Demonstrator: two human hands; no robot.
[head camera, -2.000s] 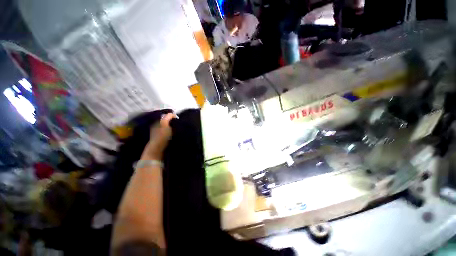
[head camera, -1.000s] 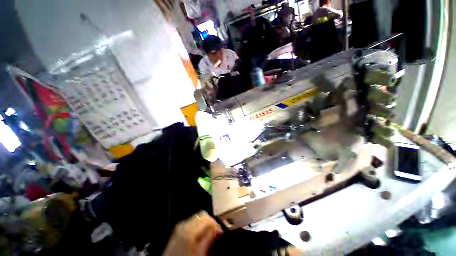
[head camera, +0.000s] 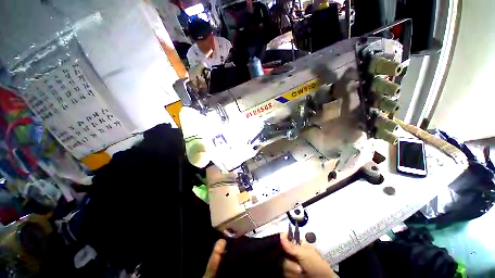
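Black fabric (head camera: 252, 255) is held between my two hands at the bottom of the view, just in front of the machine bed. My left hand (head camera: 215, 259) grips its left side and is mostly cut off by the lower edge. My right hand (head camera: 305, 260) grips its right side, with a small dark metal tool (head camera: 293, 234), perhaps snips, sticking up at the fingers. The cream coverstitch machine (head camera: 293, 202) stands ahead, its presser foot area (head camera: 245, 180) brightly lit. No fabric shows under the foot.
A large black garment heap (head camera: 146, 201) lies left of the machine. A smartphone (head camera: 411, 156) lies on the white table (head camera: 347, 228) at the right. Cream thread cones (head camera: 386, 87) are at the machine's right end. Black bags (head camera: 472, 184) are far right. A person (head camera: 209, 50) sits beyond the machine.
My left hand has come down from the black heap to the front of the machine. My right hand has come into clear view, and both hold fabric. The camera view has shifted right.
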